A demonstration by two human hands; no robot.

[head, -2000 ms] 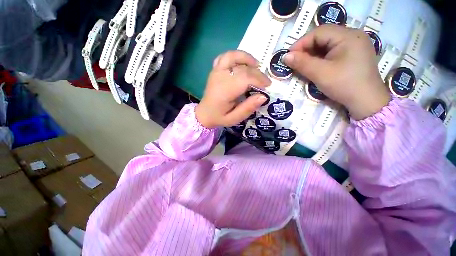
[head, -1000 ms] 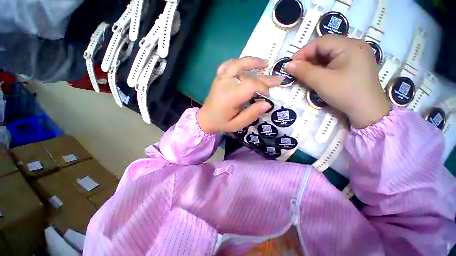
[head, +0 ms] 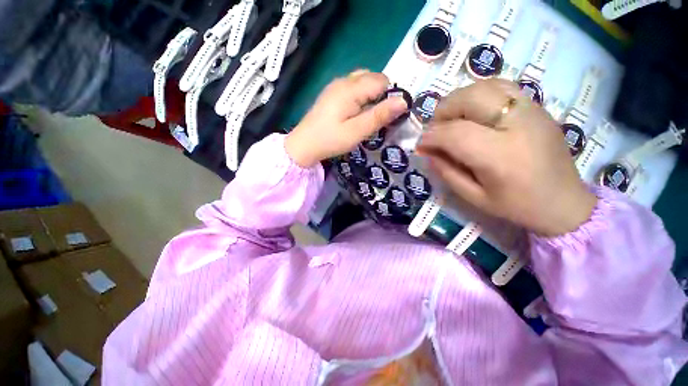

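Observation:
The label sheet (head: 394,158) with several round black printed labels lies at the near edge of the white mat. My left hand (head: 343,117) grips its upper part between thumb and fingers. My right hand (head: 498,151) is just right of the sheet, slightly blurred, with thumb and fingertips together; whether it pinches anything cannot be told. A labelled smartwatch (head: 428,106) lies between my hands, partly covered by my right fingers. Another labelled smartwatch (head: 485,59) lies beyond it. A smartwatch with a plain dark screen (head: 432,41) lies at the upper left of the mat.
More labelled watches lie along the right of the white mat (head: 562,34), one at its right end (head: 615,177). Several cream-strapped watches (head: 260,68) lie heaped on dark trays at upper left. Cartons (head: 68,264) stand on the floor at lower left.
My right hand has moved off the labelled watch, down and beside the label sheet. My left hand now holds the sheet higher up. The view has shifted, showing more of the mat's right end.

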